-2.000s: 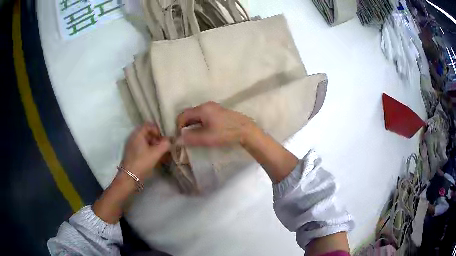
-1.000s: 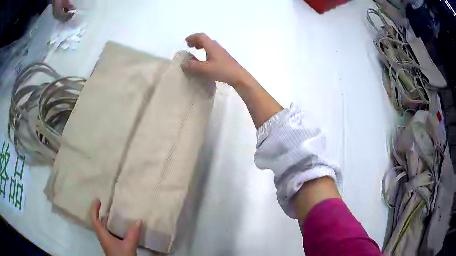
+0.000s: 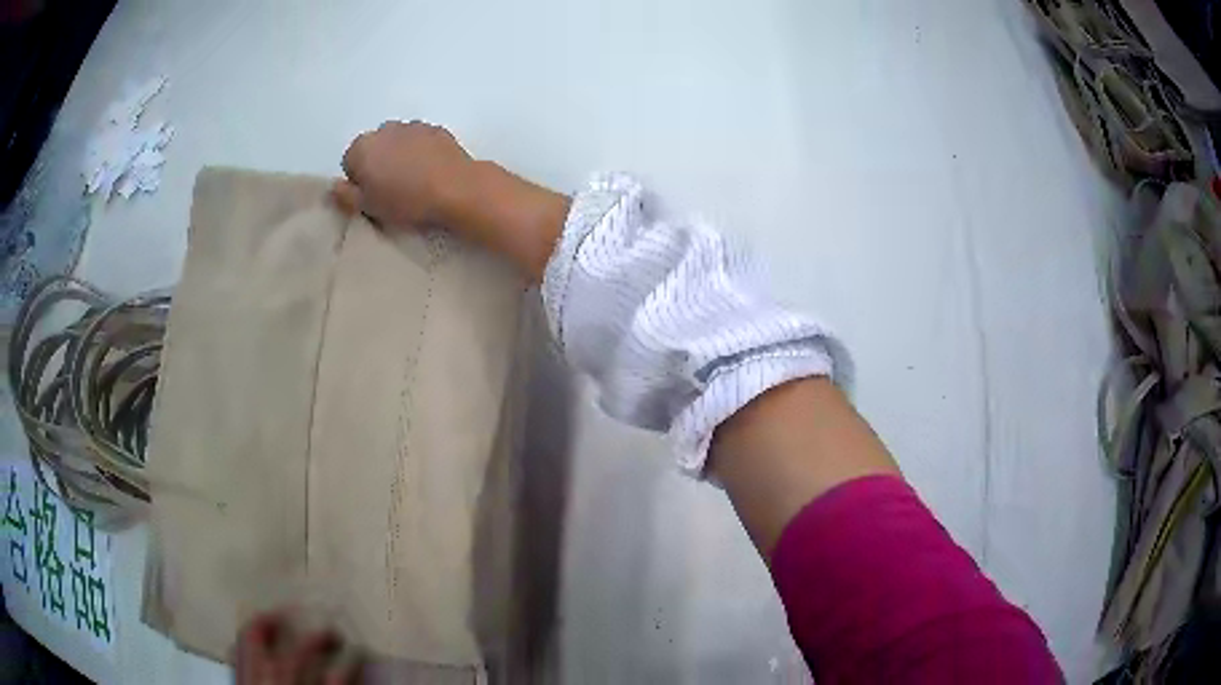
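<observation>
A beige tote bag (image 3: 241, 402) lies flat on top of a folded stack, with its base band (image 3: 435, 402) turned up over the body and a stitch line along it. My right hand (image 3: 409, 174) has its fingers curled at the far edge of the bag, at the band's fold line, and pinches the fabric there. My left hand (image 3: 288, 653) is blurred and cut off by the bottom edge of the picture, over the near end of the bag. Its grip cannot be made out.
Bundled bag handles (image 3: 94, 388) loop out at the left. A paper sign (image 3: 60, 569) with green characters lies below them. Small white pieces (image 3: 130, 141) lie at the far left. Crumpled unfolded bags (image 3: 1172, 415) line the white table's right side (image 3: 857, 174).
My right hand has moved from the band's far outer corner to its inner fold line, and its fingers have closed in. My left hand sits lower, mostly out of view. The camera view has shifted.
</observation>
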